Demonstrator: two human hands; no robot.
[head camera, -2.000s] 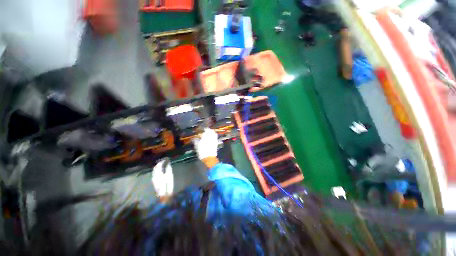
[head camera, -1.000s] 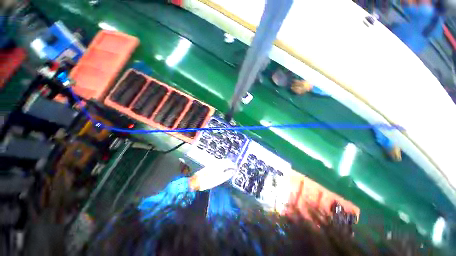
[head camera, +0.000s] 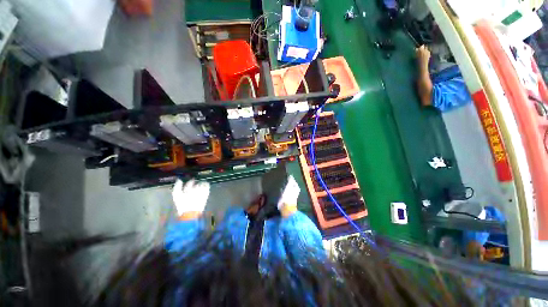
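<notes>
My left hand, in a white glove, is at the front edge of the station row, palm down with fingers spread; no part shows in it. My right hand, also white-gloved, is between the row's right end and the orange compartment bin; its fingers point up and I cannot tell whether it holds something. The bin has several compartments packed with black parts. The station row has grey blocks above orange-brown lower parts. A blister tray shows partly at the bin's near end.
A blue air hose crosses the bin. Behind the row are a red bucket, a blue-and-white machine and another orange bin. Across the green bench are a person's arm and a small white box.
The view has swung from the blister trays back to the station row. The glove seen over the trays is gone from there; both hands now show by the stations and bin.
</notes>
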